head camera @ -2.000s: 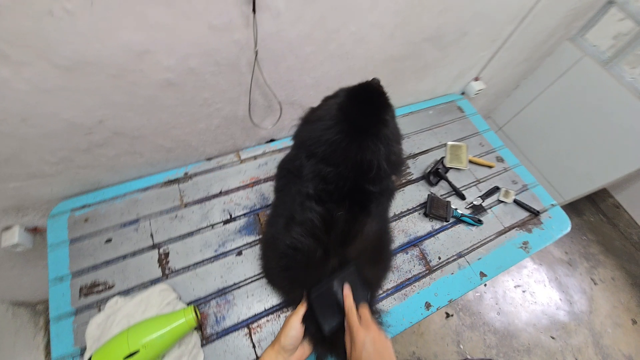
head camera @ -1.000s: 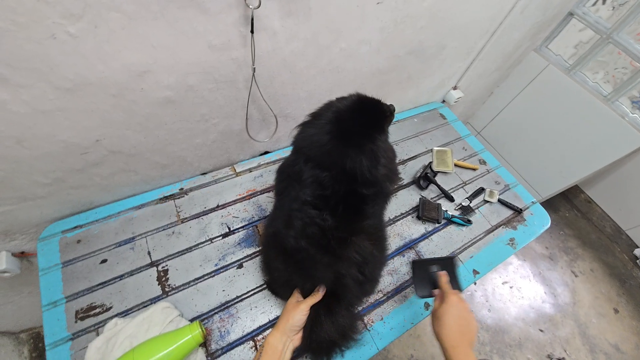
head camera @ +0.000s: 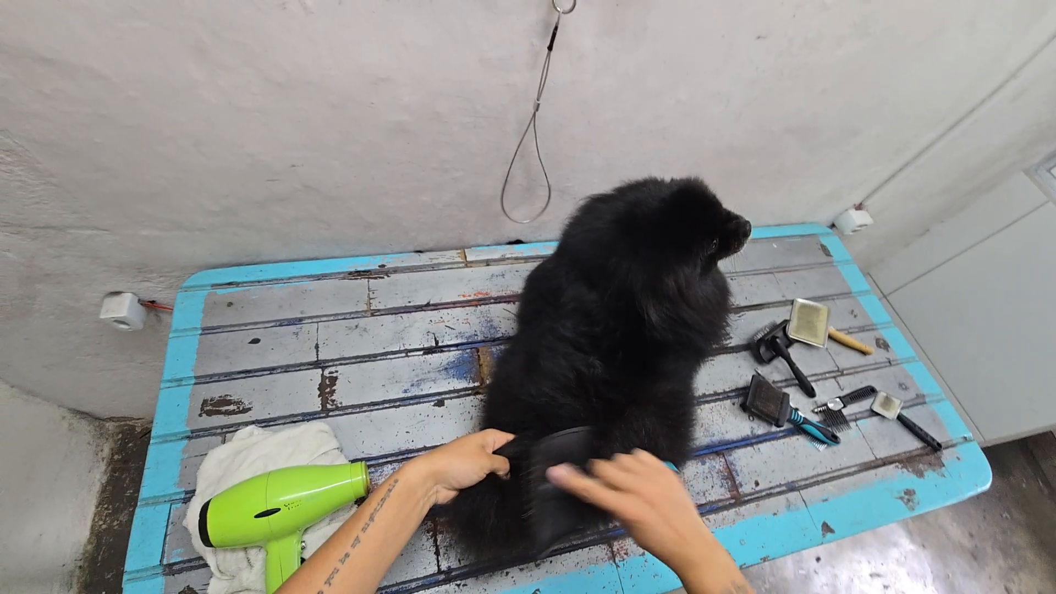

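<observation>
A fluffy black dog (head camera: 610, 330) sits on the worn slatted table, its head turned to the right. My left hand (head camera: 466, 466) grips fur at the dog's rear, probably its tail. In my right hand (head camera: 631, 495) is a black pet slicker brush (head camera: 561, 478), blurred, with its head against the fur beside my left hand. The brush's bristles and handle are mostly hidden.
A green hair dryer (head camera: 285, 503) lies on a white towel (head camera: 272, 445) at the left. Slicker brushes (head camera: 808, 322), (head camera: 767, 400) and a grooming rake (head camera: 846, 398) lie right of the dog. A cable loop (head camera: 536, 165) hangs before the wall. Blue edging (head camera: 961, 470) borders the table.
The right hand has brought the brush from beside the dog back to its rear fur. The dog's head now shows in profile, facing right. The view has shifted.
</observation>
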